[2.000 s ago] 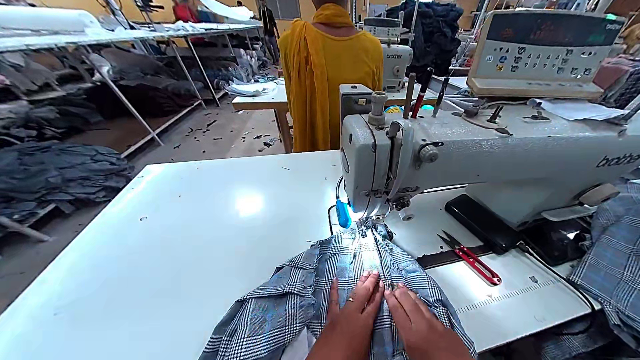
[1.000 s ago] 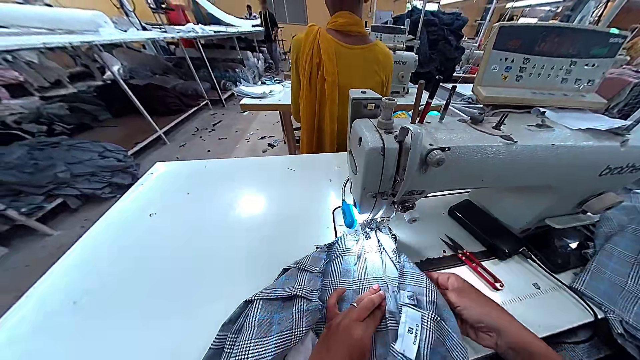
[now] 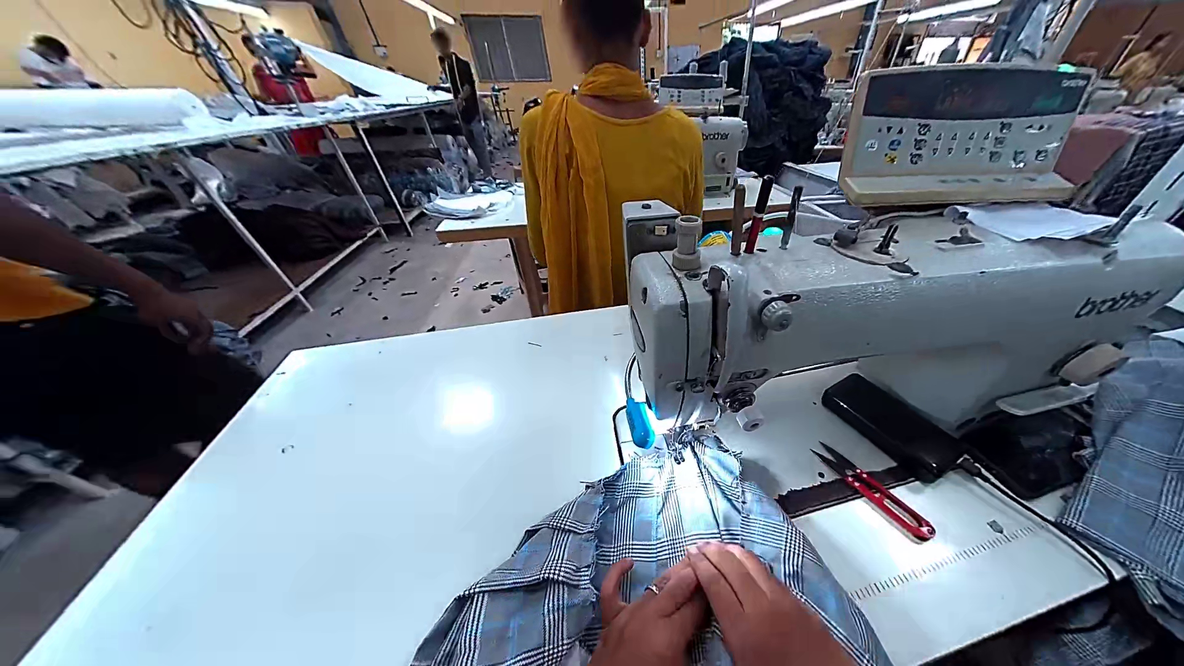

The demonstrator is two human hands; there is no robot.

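Note:
A grey-blue plaid cloth garment piece (image 3: 555, 583) lies at the table's near edge, its far end under the presser foot (image 3: 680, 444) of a white Brother sewing machine (image 3: 888, 296). My left hand (image 3: 652, 620), with a ring on one finger, rests on the cloth below the needle area. My right hand (image 3: 763, 606) lies against it, its fingertips on the cloth. Whether either hand pinches the cloth cannot be told. A lamp lights the cloth beside a blue part (image 3: 639, 423) at the machine head.
Red-handled thread snips (image 3: 888, 504) and a black phone-like device (image 3: 888, 425) with a cable lie right of the cloth. More plaid cloth (image 3: 1133, 462) hangs at the right edge. A person in yellow (image 3: 615, 176) sits ahead; another person's arm (image 3: 111, 259) is beyond the table's left edge.
My right hand has moved left from the garment's right side to beside my left hand. The white label seen a second ago no longer shows. A person has come into view at the left.

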